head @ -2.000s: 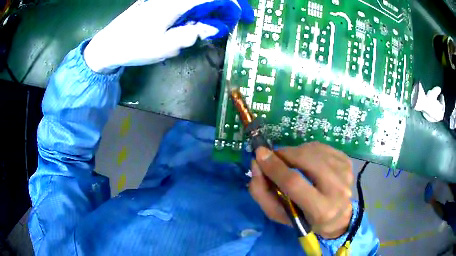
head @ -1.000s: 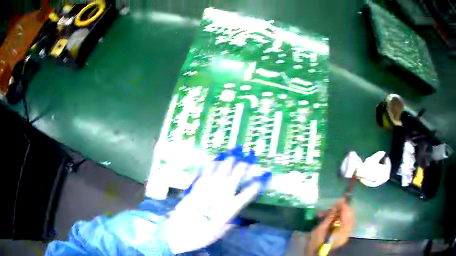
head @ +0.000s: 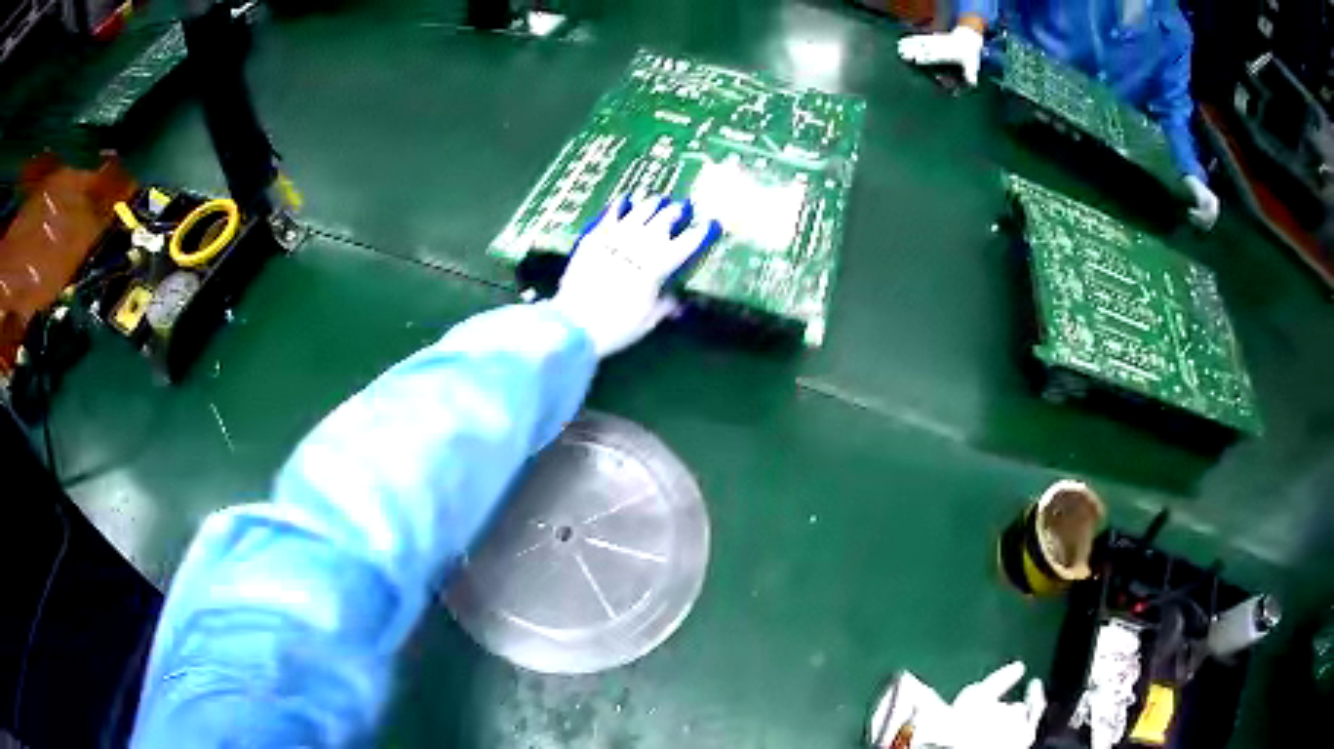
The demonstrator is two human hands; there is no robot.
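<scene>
My left hand (head: 626, 275), in a white glove with blue fingertips, reaches forward and rests on the near edge of a large green circuit board (head: 761, 161). The fingers are spread on its top face; whether the thumb grips the edge is hidden. The board lies further back on the bench, with a dark underside at its near edge. A round translucent disc (head: 629, 534) with radial lines and a centre hole lies nearer, partly behind my sleeve. My right hand and the soldering iron are not in view.
A tool tray (head: 195, 325) with a yellow ring (head: 204, 231) sits left, beside an orange fixture (head: 59, 242). Right are another board (head: 1134, 307), a tape roll (head: 1056, 536), a black tray (head: 1170, 644) and a white glove (head: 958, 720). Another person's gloved hands (head: 948, 53) are at the back.
The view has shifted forward over the bench. My left hand has reached further away with the board beneath it. The disc now shows on the mat. My right hand with the iron has left the picture.
</scene>
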